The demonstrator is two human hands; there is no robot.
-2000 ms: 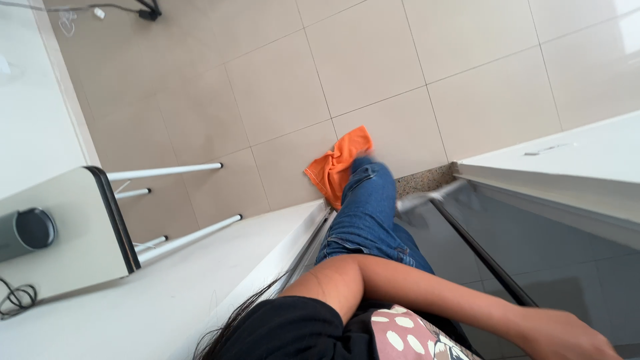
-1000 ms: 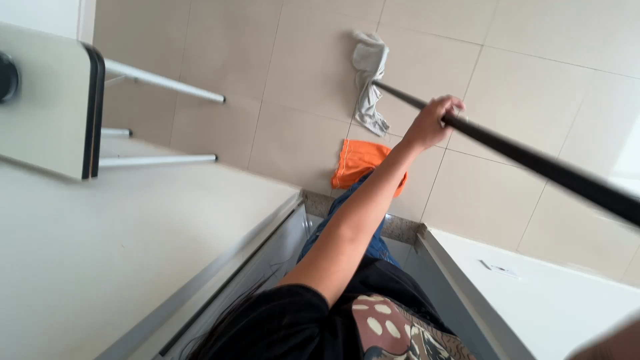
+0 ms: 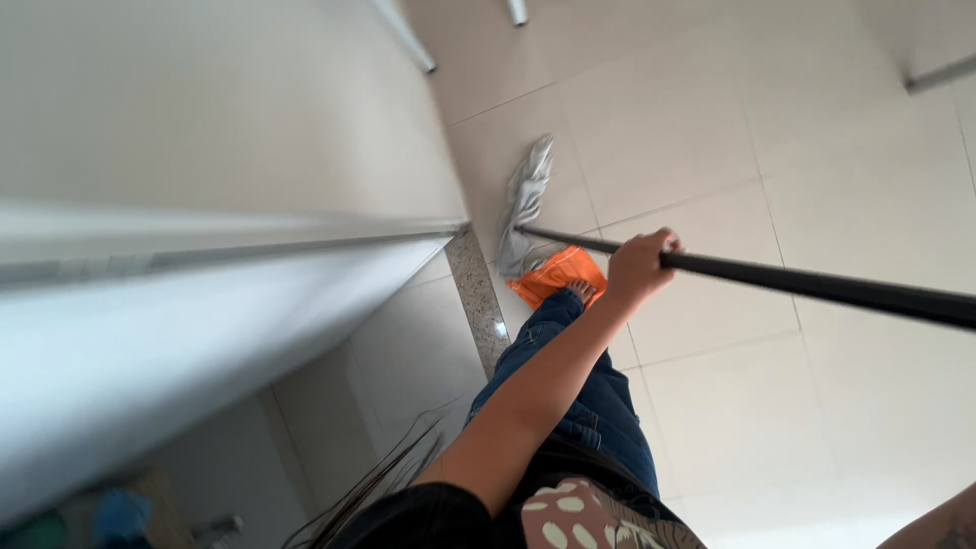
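My left hand (image 3: pixel 642 264) is closed around a long black pole (image 3: pixel 816 286), which slants from the right edge down to the floor. At the pole's lower end lies a crumpled grey cloth (image 3: pixel 526 198), stretched out beside the stone door sill. An orange cloth (image 3: pixel 560 273) is on the tiles against the grey cloth's near end, with my bare foot (image 3: pixel 582 290) on it. Only part of my right forearm (image 3: pixel 934 522) shows at the lower right corner; my right hand is out of frame.
A speckled stone sill (image 3: pixel 476 293) crosses the doorway beside my legs. A white wall or door edge (image 3: pixel 305 229) stands close on the left. White furniture legs (image 3: pixel 518 11) show at the top, and another leg (image 3: pixel 942 76) at the upper right.
The grey cloth at the pole's end, apart from the orange cloth one second ago, now lies against it. My left hand keeps hold of the pole. The view has swung considerably.
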